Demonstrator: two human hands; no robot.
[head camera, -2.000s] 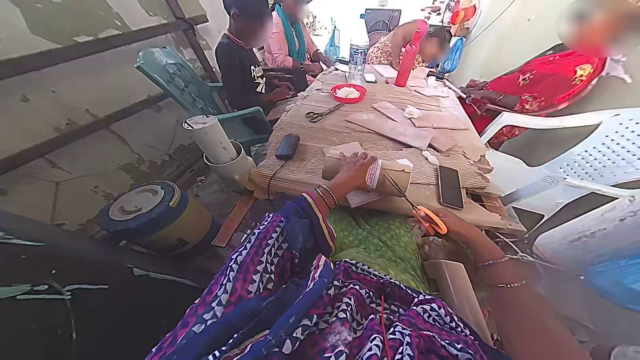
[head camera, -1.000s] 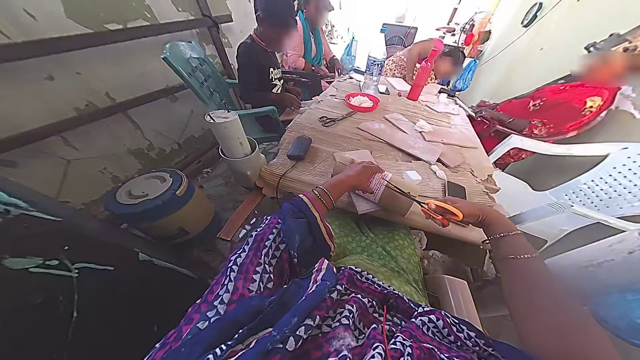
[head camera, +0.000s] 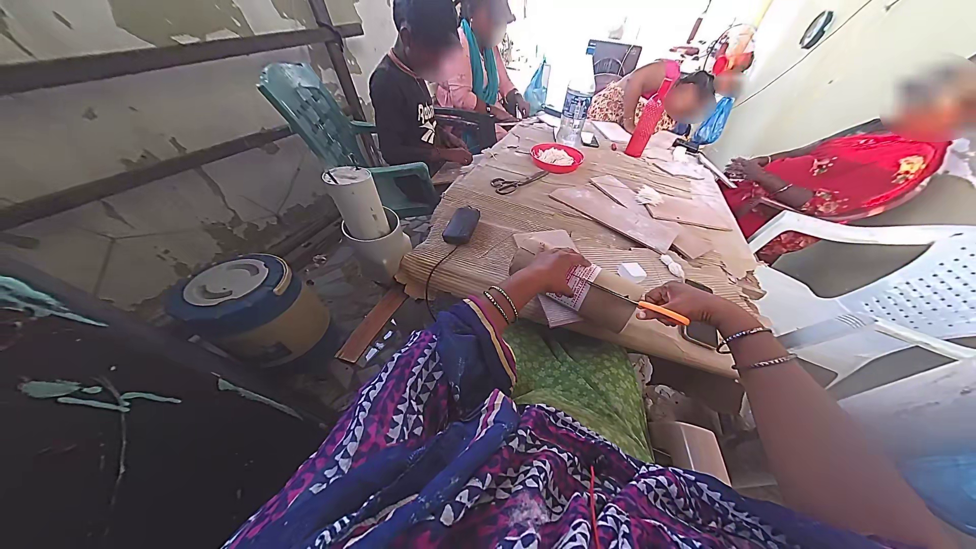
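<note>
My left hand (head camera: 560, 271) holds a small printed paper piece (head camera: 577, 288), white with red print, at the near edge of the cardboard-covered table (head camera: 488, 200). My right hand (head camera: 681, 302) grips scissors with an orange handle (head camera: 663, 313); their blades point left and reach the paper's right edge. Whether the blades are apart is too small to tell. Brown card pieces lie under both hands. A small white block (head camera: 631, 271) and a crumpled white bit (head camera: 672, 266) sit just beyond. A dark phone (head camera: 700, 334) lies partly behind my right hand.
A black corded device (head camera: 461, 226), dark scissors (head camera: 518, 182), a red bowl (head camera: 557, 158) with white bits, flat boards (head camera: 610, 217), a water bottle (head camera: 573, 114) and a red bottle (head camera: 646, 126) stand or lie farther up the table. Several people sit around it. A blue-lidded jug (head camera: 248, 309) stands left, a white chair (head camera: 907, 282) right.
My right hand has turned the scissors from a steep slant to a flatter one, with the blades now at the paper. My left hand still holds the paper. The view has shifted slightly.
</note>
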